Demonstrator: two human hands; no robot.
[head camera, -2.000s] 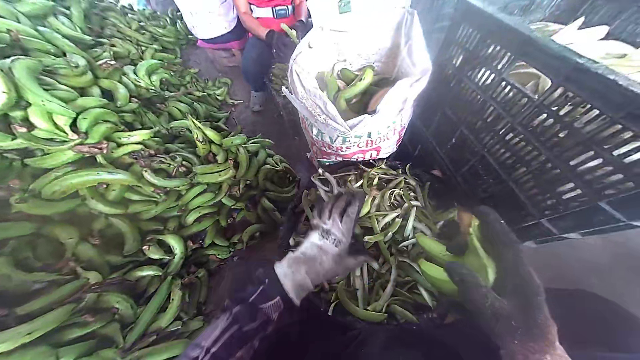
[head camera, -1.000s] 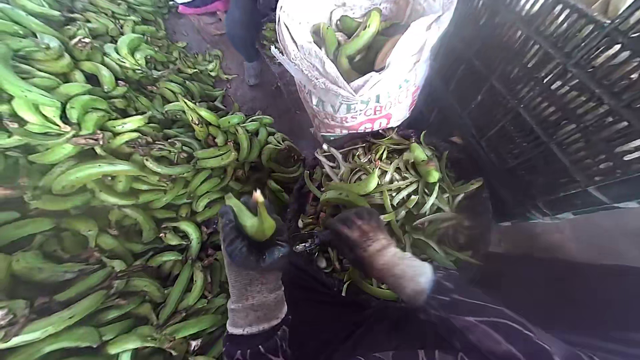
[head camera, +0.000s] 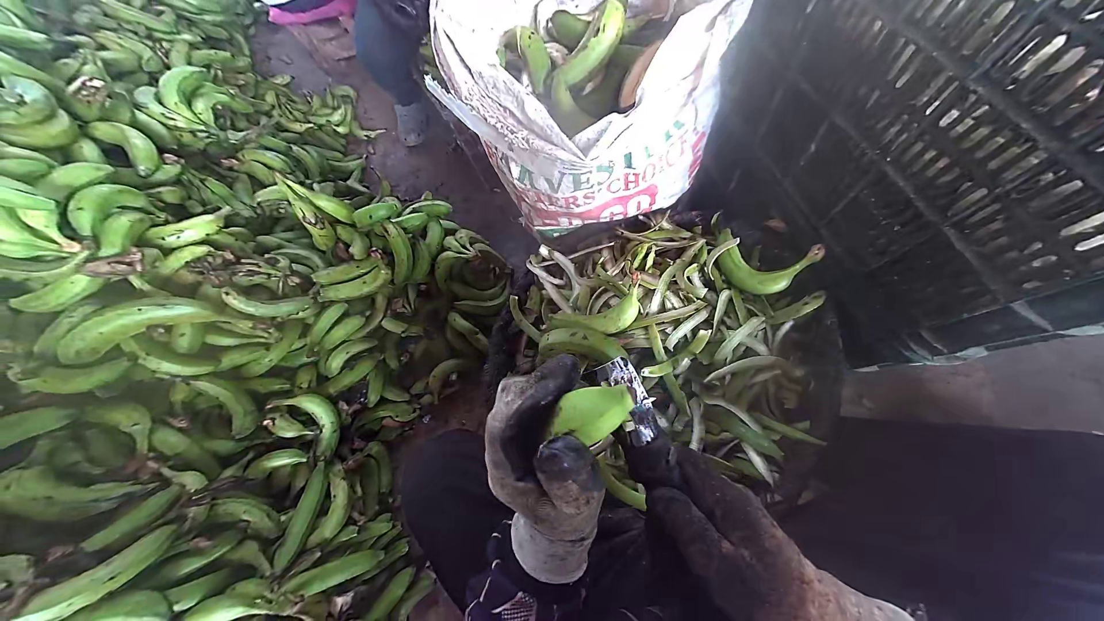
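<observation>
My left hand (head camera: 548, 457), in a dirty work glove, grips a green plantain (head camera: 592, 414). Right beside it, my gloved right hand (head camera: 724, 526) holds a small knife (head camera: 634, 398) by the handle, its blade against or very near the fruit's end; contact is hard to tell. Below both hands lies a heap of green and pale peel strips (head camera: 681, 310) in a dark container. A curved green plantain (head camera: 763, 274) rests on the heap's right side, and another (head camera: 599, 317) lies just beyond my left hand.
Many green plantains (head camera: 198, 328) cover the floor at left. Beyond the peels stands a white woven sack (head camera: 595, 177) with plantains and printed writing. A black slatted crate (head camera: 914, 164) is at right. Another person's leg (head camera: 388, 52) shows at the top.
My hands have come together; one second ago the left held the plantain farther left, apart from the right. Two seconds ago my left hand was spread over the peels and my right held plantains.
</observation>
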